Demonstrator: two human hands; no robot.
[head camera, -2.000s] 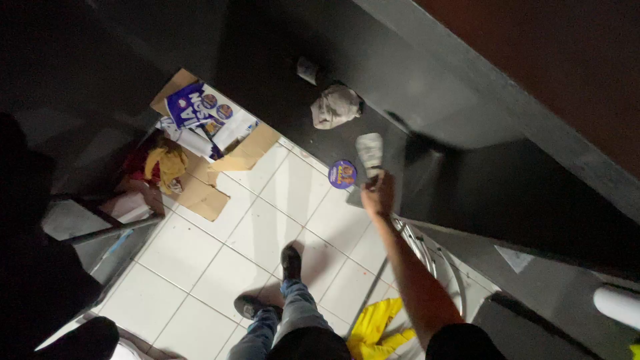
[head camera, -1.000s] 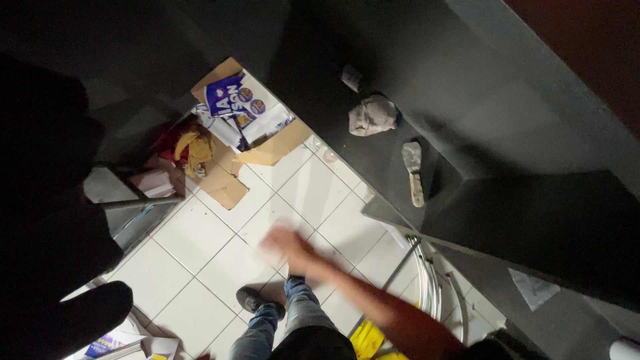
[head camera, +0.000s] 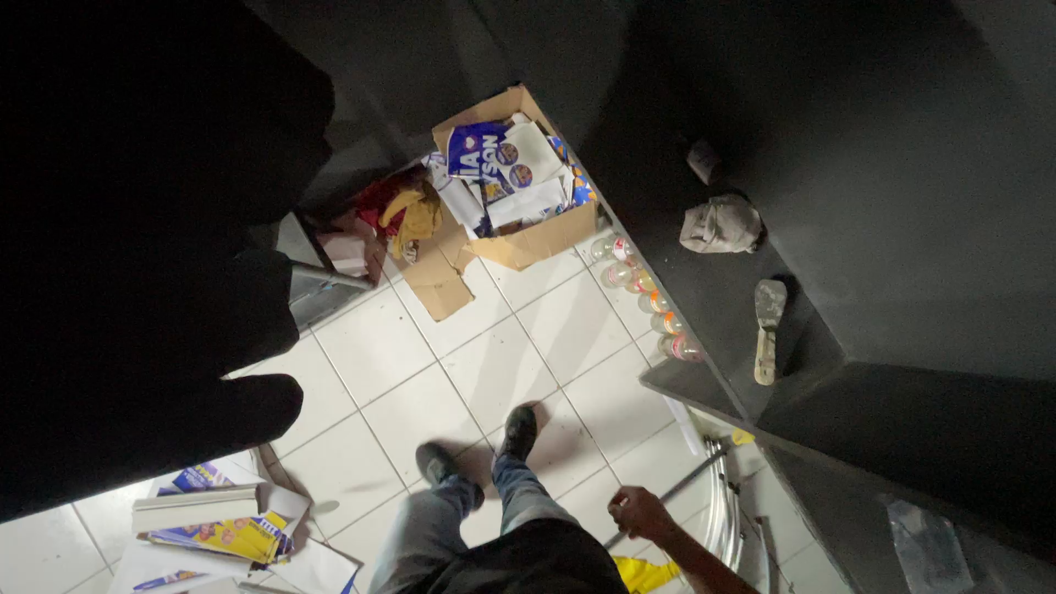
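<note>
Low at the right of centre is my right hand (head camera: 639, 511), its fingers curled with nothing visible in them, over the white tiles beside a bundle of curved, shiny tubing (head camera: 722, 507). My left hand is out of view. On the dark ledge lies a putty knife (head camera: 767, 330), its blade and handle smeared pale. Beyond it rest a crumpled light cloth or bag (head camera: 722, 224) and a small, dim cylindrical object (head camera: 703, 161). Several glass jars or bottles (head camera: 660, 301) with coloured labels line the foot of the ledge.
An open cardboard box (head camera: 536, 243) holds printed sheets and scraps. Yellow and red cloths (head camera: 408, 216) lie beside it. Printed papers (head camera: 214, 528) are piled lower left. A large black shape (head camera: 148, 247) blocks the left side. Yellow material (head camera: 643, 573) and a clear plastic sheet (head camera: 928, 544) lie lower right.
My right hand has moved off the putty knife on the ledge and back toward my body. The round purple sticker seen near the knife two seconds ago no longer shows there.
</note>
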